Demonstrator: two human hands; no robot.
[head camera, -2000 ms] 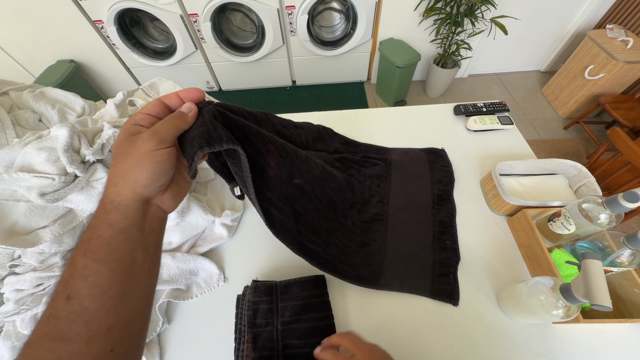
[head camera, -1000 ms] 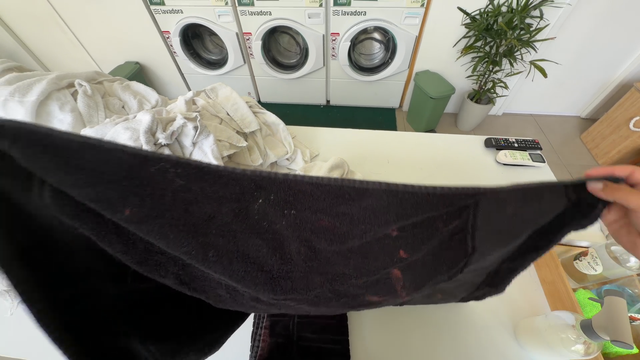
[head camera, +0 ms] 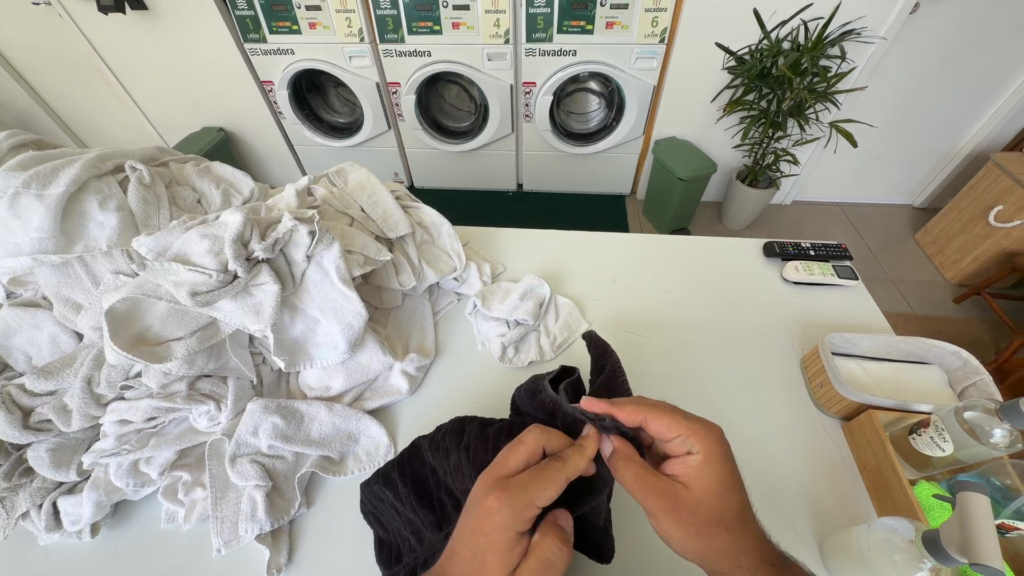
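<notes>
A black towel (head camera: 448, 464) lies bunched on the white table (head camera: 688, 320), near its front middle. My left hand (head camera: 520, 504) and my right hand (head camera: 680, 472) meet at the towel's edge, their fingertips pinching it close together. One corner of the cloth sticks up beyond the fingers. Whether the folded dark cloth of earlier lies underneath cannot be seen. A large heap of white towels (head camera: 240, 296) covers the left side, and a small crumpled white cloth (head camera: 524, 316) rests just behind the black towel.
At the right edge are a lined basket (head camera: 824, 376), a wooden box (head camera: 868, 456) with bottles, and a spray bottle (head camera: 880, 548). Two remote controls (head camera: 808, 250) lie at the far right corner. Beyond the table stand washing machines (head camera: 452, 104), green bins (head camera: 678, 184) and a potted plant (head camera: 748, 200).
The black towel, stretched wide across the view a second ago, is now bunched low on the table. My right hand has come in from the far right, and both hands now meet at the towel's edge.
</notes>
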